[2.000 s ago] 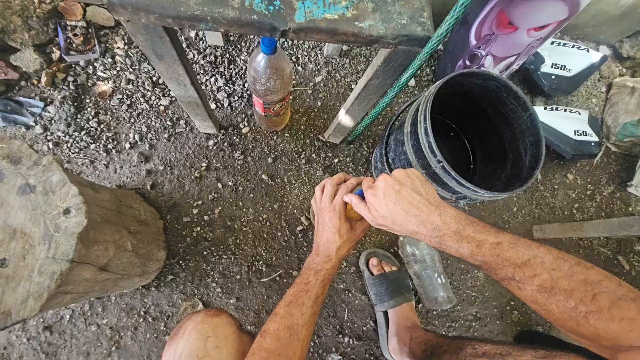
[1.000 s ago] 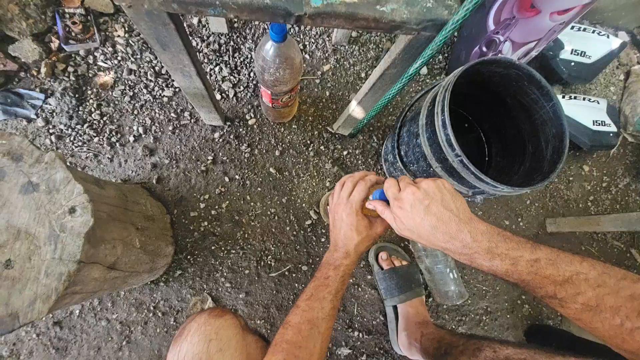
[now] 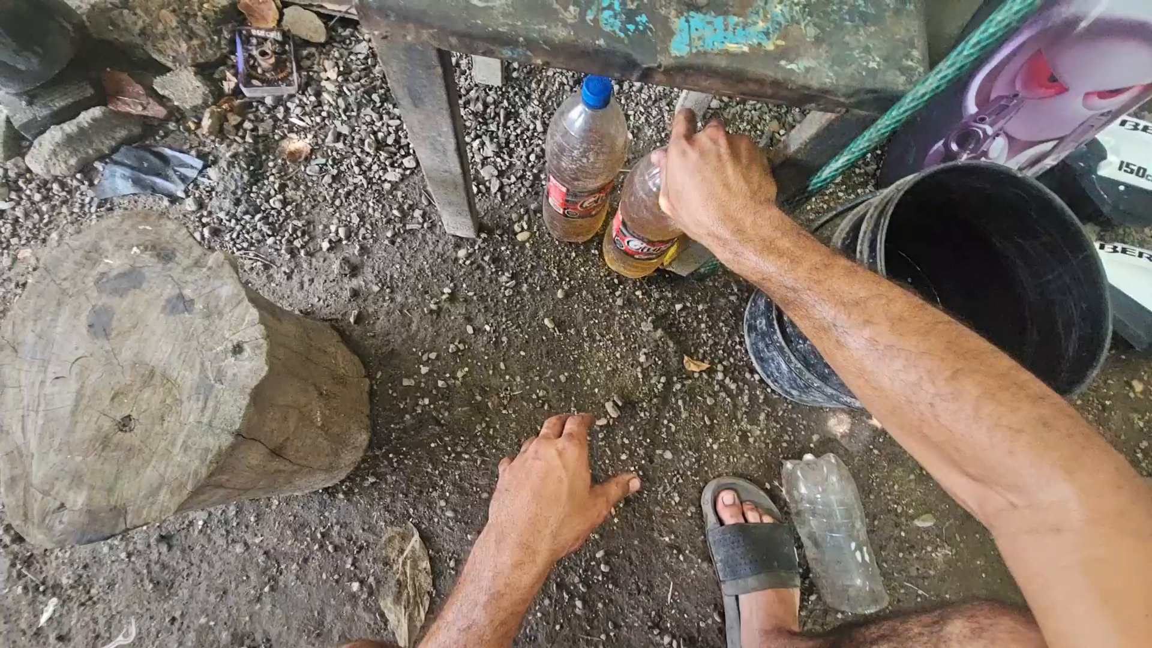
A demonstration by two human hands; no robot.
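My right hand (image 3: 720, 175) grips the top of a plastic bottle (image 3: 641, 236) with amber liquid and a red label; the hand hides its cap. Just left of it, another such bottle (image 3: 585, 162) with a blue cap stands on the gravel by the metal bench. My left hand (image 3: 553, 490) hovers over the bare dirt, holding nothing, thumb apart from the fingers. A clear plastic bottle (image 3: 832, 535) lies on its side next to the sandalled foot (image 3: 751, 540).
A tree stump (image 3: 135, 378) stands at the left. The worn metal bench (image 3: 630, 40) spans the top. A black bucket (image 3: 981, 279) is under my right forearm's far side, near a green rope (image 3: 927, 90) and plastic panels (image 3: 1129, 270). Stones lie at the upper left.
My hands were together on a blue-capped bottle between the foot and bucket. They have parted: the right has moved up with the bottle beside the other one, and the left has let go.
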